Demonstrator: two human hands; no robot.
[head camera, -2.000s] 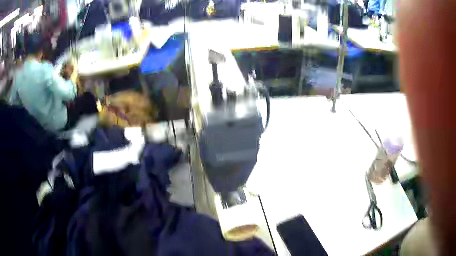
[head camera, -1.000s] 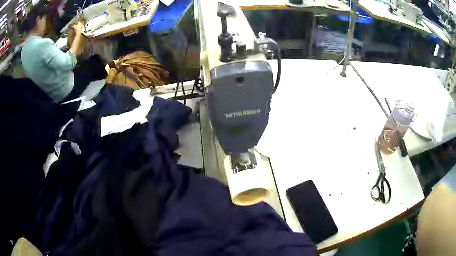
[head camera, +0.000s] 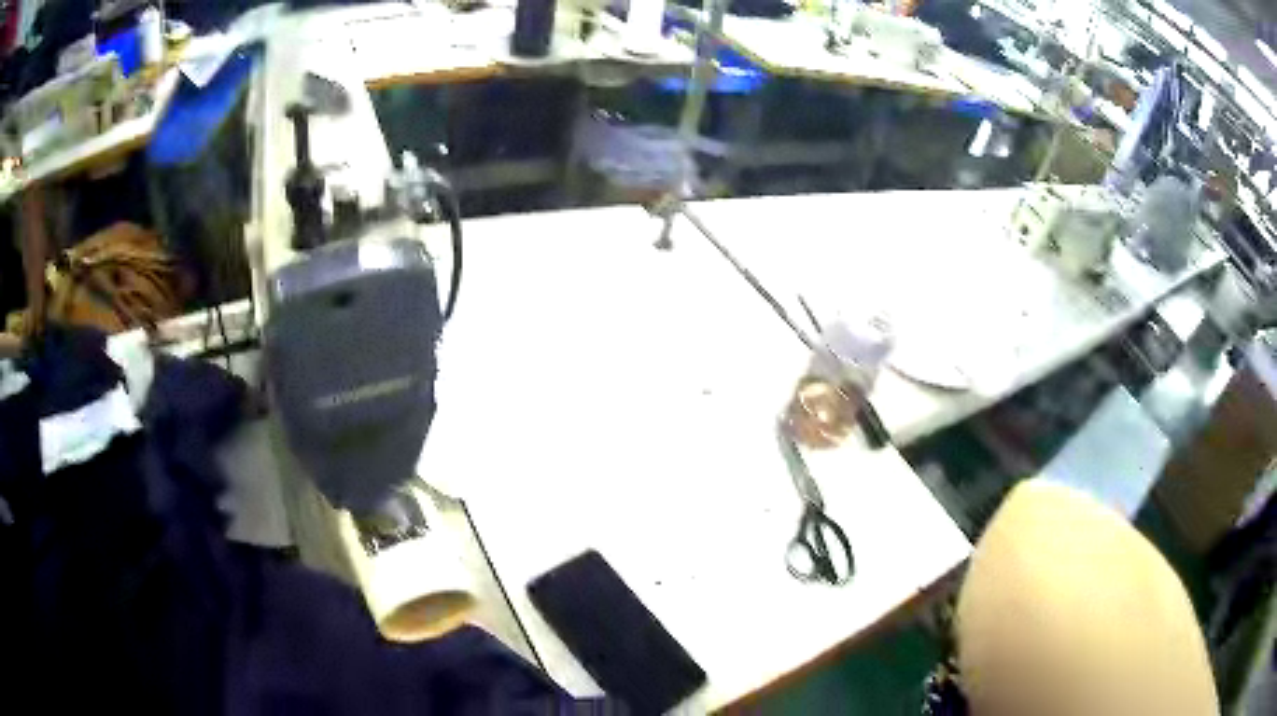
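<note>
Dark navy cloth (head camera: 252, 636) lies heaped at the lower left, up to the sewing machine. A white piece (head camera: 87, 431) lies on the cloth at the far left. The machine's dark grey head (head camera: 353, 371) stands left of centre, above a cream cylinder (head camera: 427, 599) with a tan open end. The cloth reaches the cylinder's lower side. My left hand is not in view. No fingers of my right hand show. A large, smooth, rounded tan shape fills the lower right edge; I cannot tell what it is.
A black phone (head camera: 616, 632) lies on the white table (head camera: 602, 364) near its front edge. Scissors (head camera: 817, 539) lie right of it, touching or close to a clear bottle (head camera: 840, 385) with pinkish contents. A metal stand rises behind. More machines stand at the back and right.
The view has swung right, so the machine, phone and cloth sit further left. The seated person at left has left the picture. The rounded shape at right shows more fully.
</note>
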